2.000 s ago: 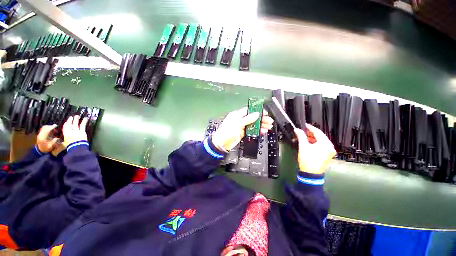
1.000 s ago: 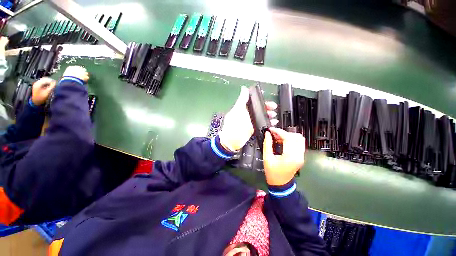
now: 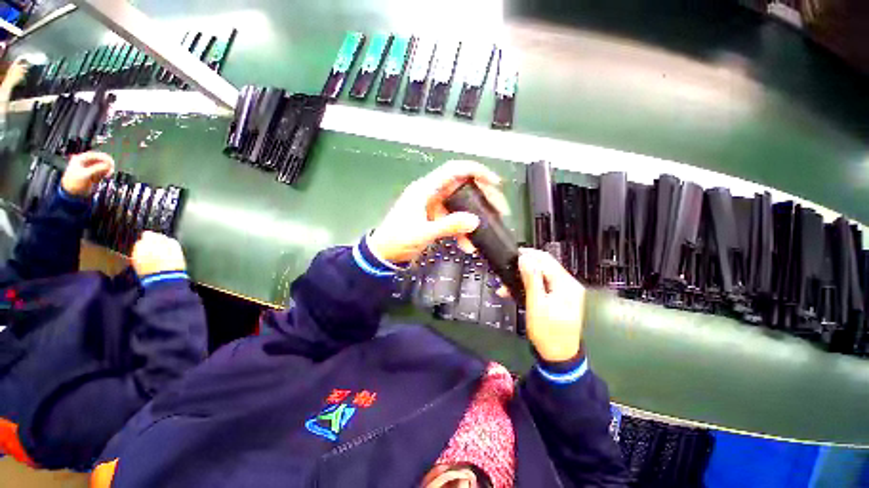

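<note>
A closed remote (image 3: pixel 488 229), black and tilted with its plain back up, is held between my two bare hands above the bench. My left hand (image 3: pixel 434 214) grips its upper end. My right hand (image 3: pixel 551 295) holds its lower end. No green shows on it. Under my hands lies a row of assembled remotes (image 3: pixel 459 294) with pale button dots, partly hidden by my hands. A long packed row of back shells (image 3: pixel 681 229) lies to the right.
Front halves with green boards (image 3: pixel 391 69) lie spaced beyond the white rail (image 3: pixel 429 138). A bundle of black shells (image 3: pixel 276 132) lies by the rail. At left a neighbour's hands (image 3: pixel 157 255) are near black bars (image 3: pixel 133 212). A blue bin (image 3: pixel 762 462) is below the edge.
The green board and separate back shell seen in my hands two seconds ago are now one black piece without visible green. My hands have tilted it. The neighbour's hands have moved.
</note>
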